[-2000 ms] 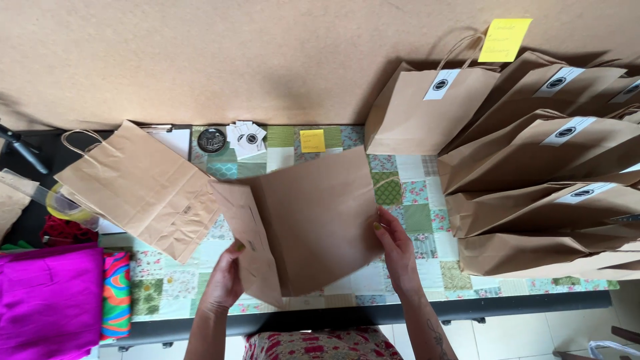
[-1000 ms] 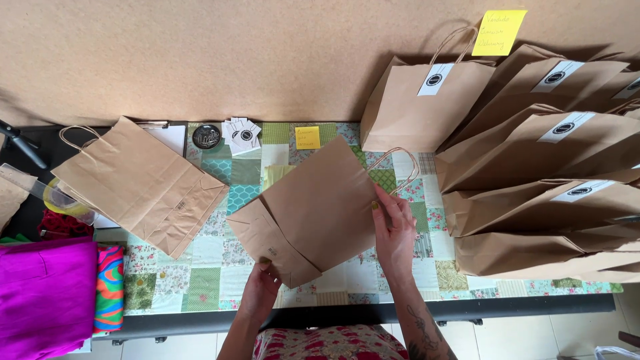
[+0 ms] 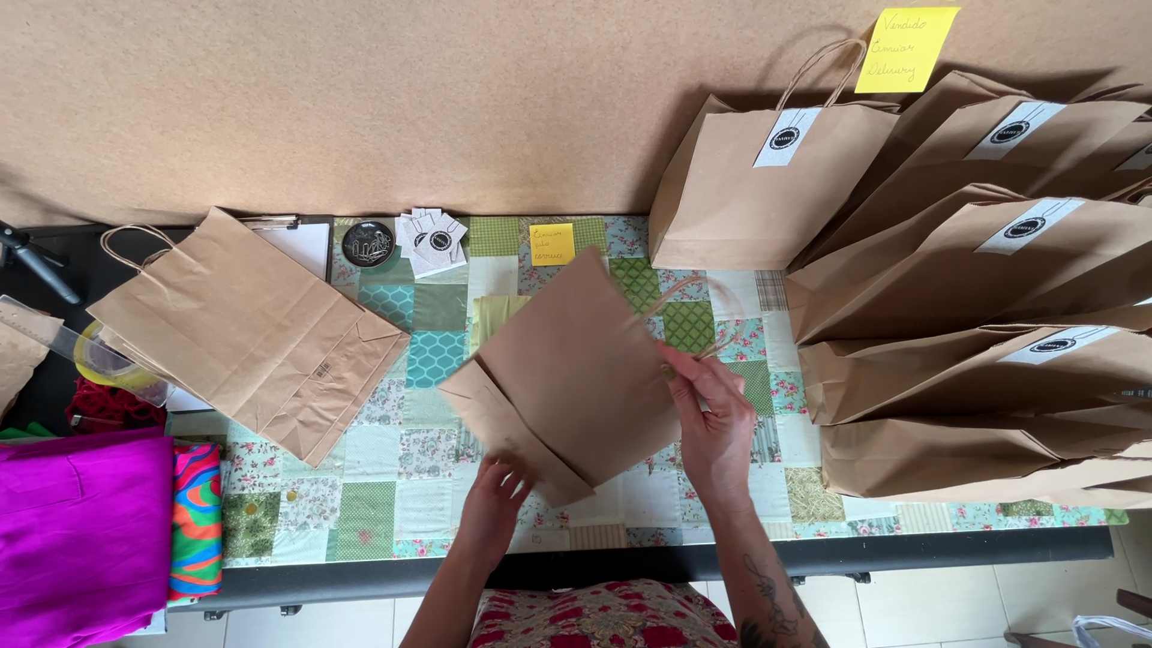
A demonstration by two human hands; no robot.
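Note:
A flat brown kraft paper bag (image 3: 576,360) is tilted over the patchwork cloth (image 3: 369,504), its folded base toward the lower left and its twisted paper handle (image 3: 720,297) at the upper right. My right hand (image 3: 715,418) grips the bag's right edge near the handle. At the lower left, beside the folded base, my left hand (image 3: 495,499) touches the bag with bent fingers; whether it pinches the paper is unclear. More flat kraft bags (image 3: 247,333) lie to the left. Part of a pale yellow-green fabric (image 3: 495,315) shows behind the held bag.
Several upright kraft bags with labels (image 3: 972,261) fill the right side. At the back are a dish of clips (image 3: 368,244), printed cards (image 3: 436,241) and a yellow note (image 3: 552,244). Purple fabric (image 3: 81,531), a clear ruler (image 3: 54,337) and yellow tape (image 3: 94,360) occupy the left.
The held bag has turned from its position two seconds ago, its handle now pointing to the upper right. Both hands have moved slightly rightward with it since then.

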